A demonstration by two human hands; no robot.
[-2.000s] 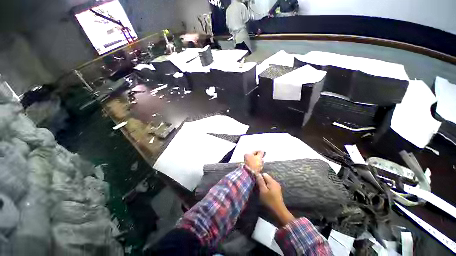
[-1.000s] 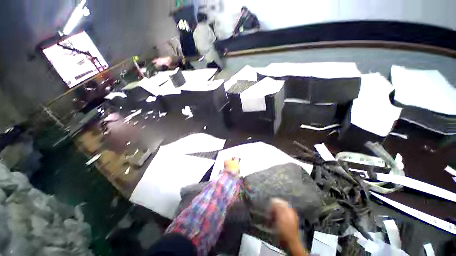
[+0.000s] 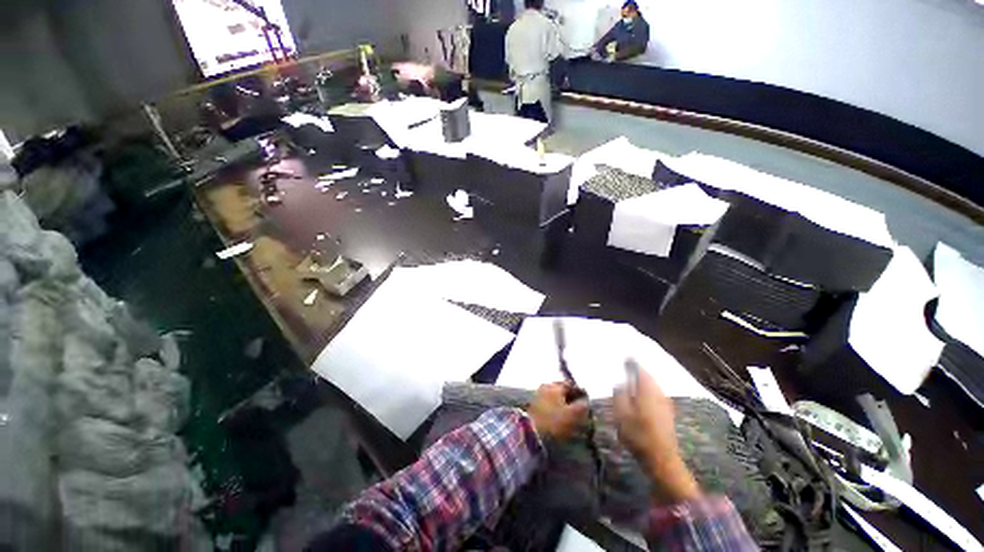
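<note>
A rolled bundle [image 3: 701, 426] of grey-black patterned cloth lies crosswise in front of me at the table's near side. A thin dark fabric tie strip [image 3: 561, 343] sticks up from my left hand, and a dark line runs down the bundle's middle below it. My left hand [image 3: 558, 412] is closed on the strip on top of the bundle. My right hand [image 3: 647, 426] is just to its right, raised over the bundle and blurred; a greyish bit shows at its fingertips, but I cannot tell what it holds. My forearms hide part of the bundle.
White paper pattern pieces [image 3: 415, 340] lie beyond the bundle. Tangled dark offcut strips [image 3: 793, 458] and white paper strips [image 3: 917, 501] lie at right. Tall dark stacks with white paper tops [image 3: 820, 199] stand across the table. Pale lumpy sacks [image 3: 108, 399] are at left. People are at the back.
My right hand has come up from the bundle's near side to beside my left hand. The dark strip now stands up from my left hand. The view has shifted.
</note>
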